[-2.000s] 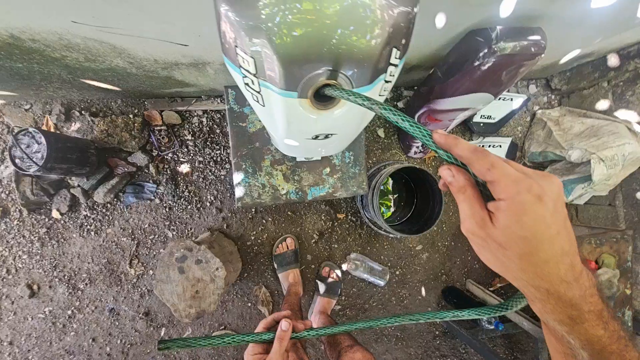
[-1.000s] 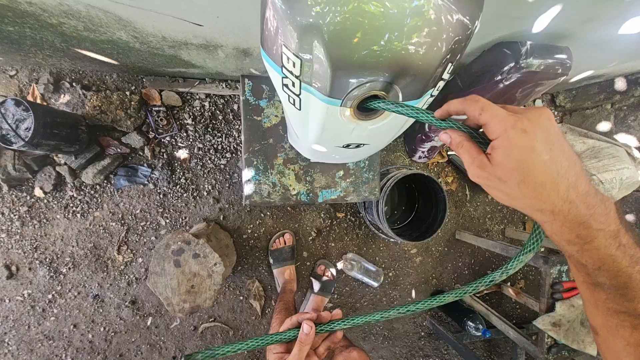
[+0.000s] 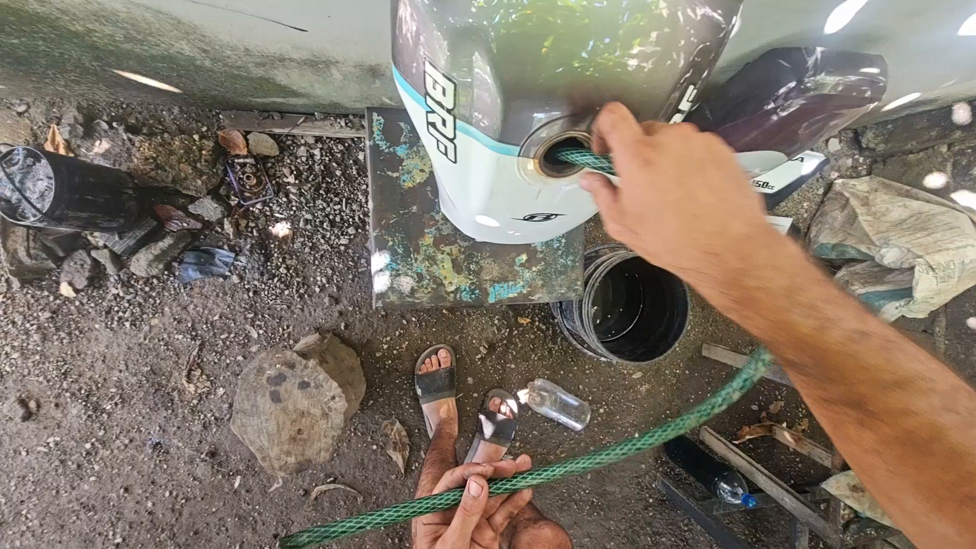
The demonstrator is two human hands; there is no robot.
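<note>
A green braided hose (image 3: 625,450) runs from the filler hole of a white and dark motorcycle fuel tank (image 3: 496,183), behind my right forearm, and down to the lower left. My right hand (image 3: 671,183) grips the hose close to the filler opening, its thumb and fingertips around it. Lower down, my left hand (image 3: 480,503) holds the hose near its free end, thumb on top and fingers beneath. The tank rests on a paint-stained board (image 3: 473,282). How deep the hose reaches inside the tank is hidden.
A black bucket (image 3: 633,305) stands right of the board. Around lie a clear plastic bottle (image 3: 559,404), a tree stump (image 3: 290,408), a woven sack (image 3: 907,236), a wooden frame (image 3: 770,473) and a dark tank-shaped part (image 3: 793,99) against the wall. A black can (image 3: 84,191) lies at left.
My right hand has moved up along the hose to the filler hole. The bend of hose at the right sits higher than before. My left hand still holds the lower part.
</note>
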